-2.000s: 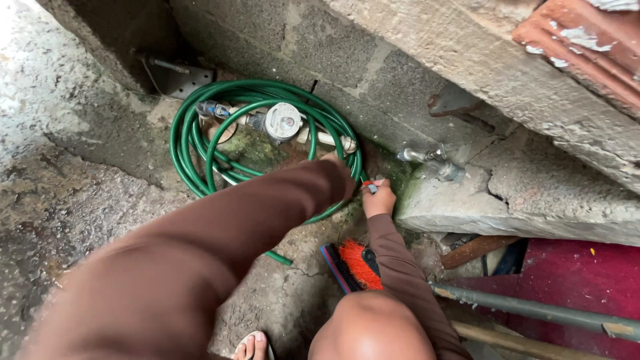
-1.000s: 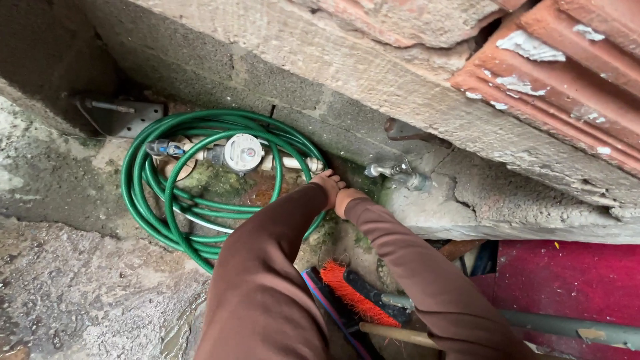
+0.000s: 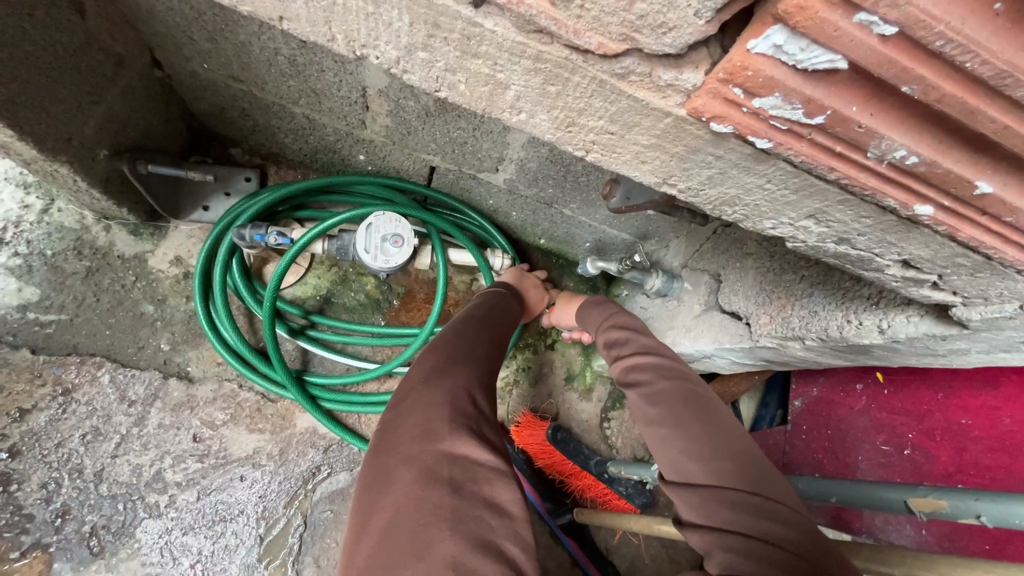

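A green garden hose (image 3: pixel 302 394) lies coiled on the wet concrete floor, looped around a round water meter (image 3: pixel 386 242) and its pipe. At the coil's right edge, my left hand (image 3: pixel 526 290) has its fingers curled on the hose. My right hand (image 3: pixel 566 314) meets it fingertip to fingertip and grips a small fitting, of which only a red-orange bit and a grey bit show; the hands hide the rest. Just right of my hands, a metal tap (image 3: pixel 628 270) sticks out at the wall's foot. A blue-handled valve (image 3: pixel 277 238) sits on the pipe left of the meter.
A broom head with orange bristles (image 3: pixel 552 456) lies below my hands, close to my right sleeve. A grey pole (image 3: pixel 888 494) and a wooden handle (image 3: pixel 628 523) lie at lower right by a magenta panel (image 3: pixel 904 432). A metal bracket (image 3: pixel 210 192) stands left; a concrete ledge (image 3: pixel 800 296) is right.
Two seconds ago my right hand held a small red and blue piece a little apart from my left hand; now the two hands touch. My knee and foot have left the view, which has shifted.
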